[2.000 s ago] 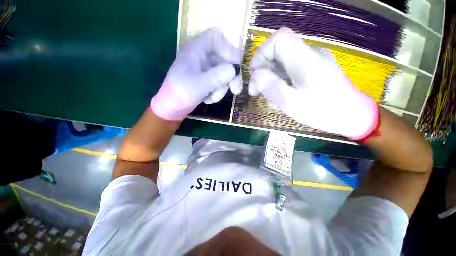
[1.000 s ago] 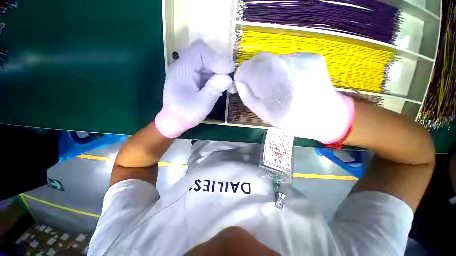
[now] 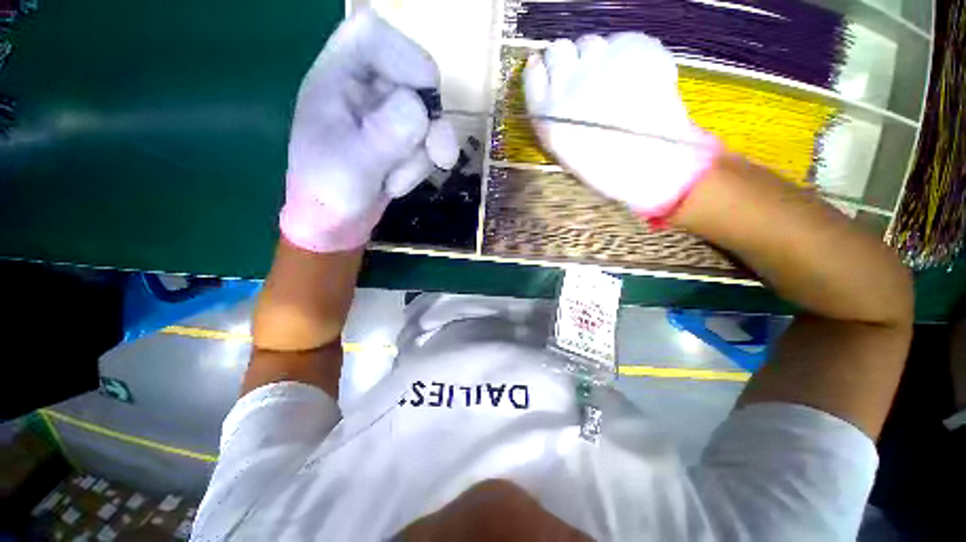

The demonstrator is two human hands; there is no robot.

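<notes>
My left hand [image 3: 371, 132], in a white glove with a pink cuff, pinches a small black connector housing [image 3: 430, 102] over the tray's left section. A thin wire [image 3: 593, 125] runs from the housing to the right across my right hand. My right hand [image 3: 614, 116], gloved the same way, lies over the left end of the yellow wires [image 3: 752, 122]; its fingertips point away from me, and whether it holds anything is unclear. Loose black housings [image 3: 440, 217] lie in the tray's near left compartment. Brown wires [image 3: 604, 222] lie in the nearest wire compartment.
The white tray [image 3: 424, 252] sits on a green bench [image 3: 159, 138]. Purple wires [image 3: 689, 37] lie beyond the yellow. Mixed-colour wire bundles [image 3: 932, 159] are at the right edge. A badge [image 3: 587, 315] is on my shirt. Blue stool parts [image 3: 191, 307] show below the bench.
My left hand has moved left and away from me with the housing. My right hand has moved away from me over the yellow wires. The wire and the loose housings now show.
</notes>
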